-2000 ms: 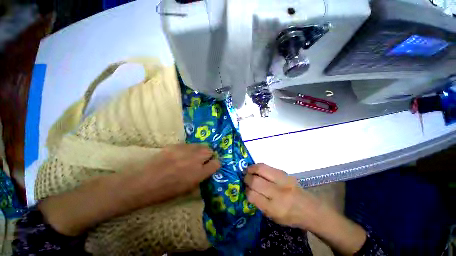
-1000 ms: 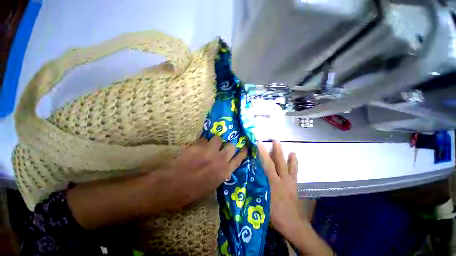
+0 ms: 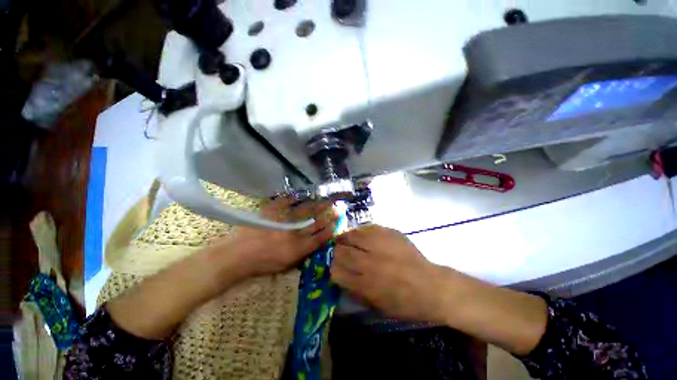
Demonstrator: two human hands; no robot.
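A cream woven straw tote bag (image 3: 226, 326) lies under my left forearm, with its strap to the left. A blue-teal floral lining (image 3: 315, 319) runs along the bag's mouth up toward the needle area (image 3: 358, 206) of the white sewing machine (image 3: 312, 74). My left hand (image 3: 286, 234) lies on the bag and lining edge just left of the presser foot, its fingertips partly under the machine head. My right hand (image 3: 378, 267) pinches the lining edge just in front of the foot, fingers closed. The fabric under the foot is mostly hidden by my hands.
Red-handled thread snips (image 3: 479, 178) lie on the machine bed to the right of the needle. A glowing blue display (image 3: 616, 96) is at upper right. Blue tape (image 3: 96, 211) marks the table's left side. Another piece with blue lining (image 3: 52, 308) lies on the brown table (image 3: 72, 167) at far left.
Both hands have moved up close to the needle with the lining edge. My right hand has closed from spread fingers to a pinch. The view has shifted, showing more of the machine head.
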